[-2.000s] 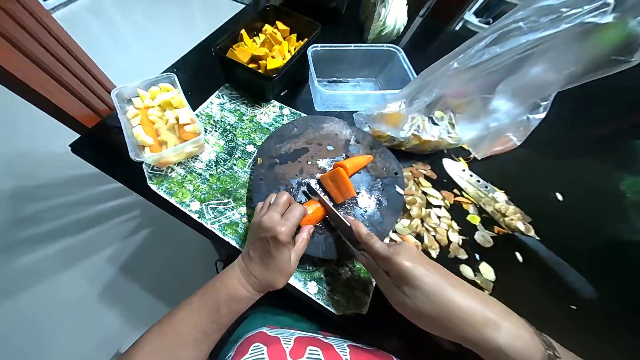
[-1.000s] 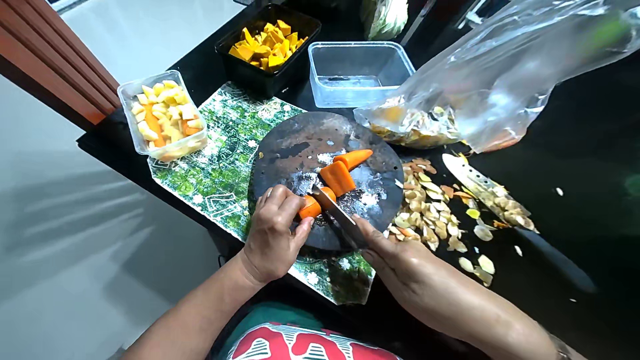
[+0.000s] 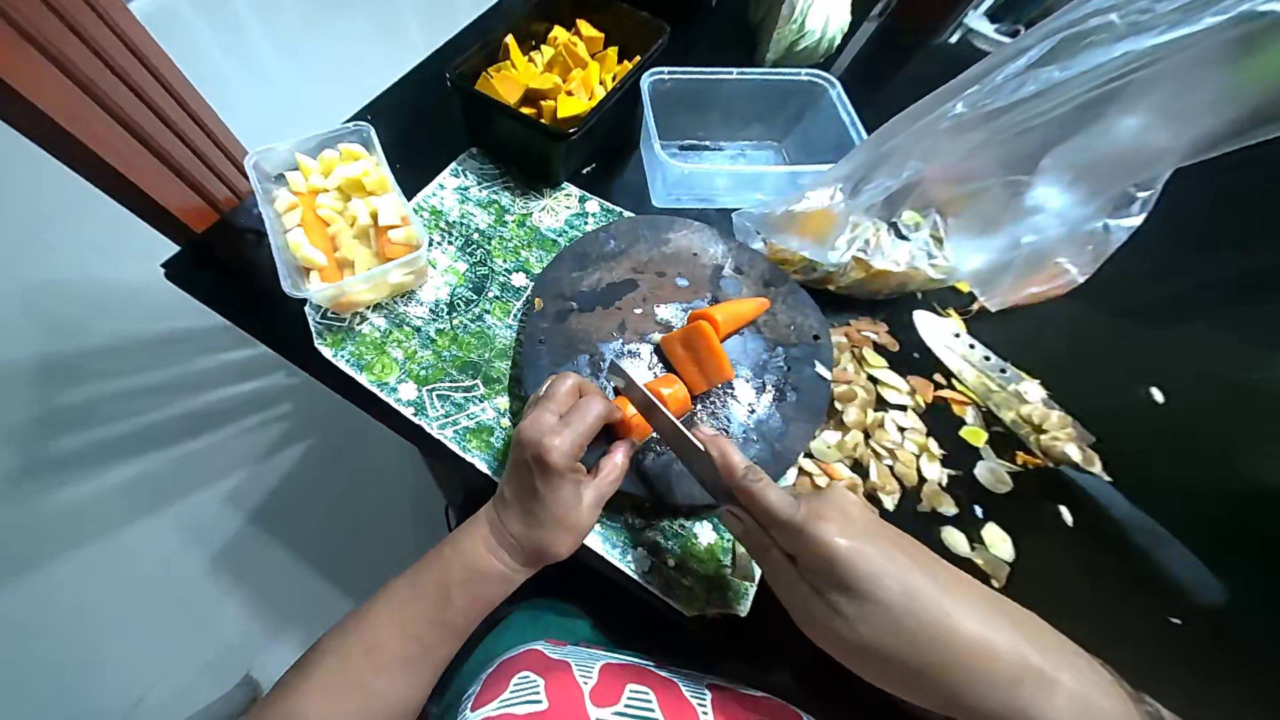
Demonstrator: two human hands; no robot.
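On the round dark chopping board [image 3: 600, 250], my left hand [image 3: 565, 465] grips the near end of a carrot piece [image 3: 668, 394]. My right hand [image 3: 800, 530] is closed around a knife [image 3: 675, 435], whose blade lies across that carrot, close to my left fingers. The knife's handle is hidden in my palm. Just beyond the blade lie a thick carrot chunk [image 3: 698, 357] and a tapered carrot tip [image 3: 732, 317], touching each other or nearly so.
A patterned green mat [image 3: 440, 350] lies under the board. Around it are a tub of cut pale and orange vegetables [image 3: 275, 240], a black container of squash chunks [image 3: 500, 135], an empty plastic container [image 3: 700, 190], a plastic bag of peelings [image 3: 900, 245], scattered peelings [image 3: 890, 440] and another knife [image 3: 1140, 530].
The held carrot shows a separation under the blade that was not plain two seconds ago. My hands remain in nearly the same place. The other two carrot pieces have stayed put.
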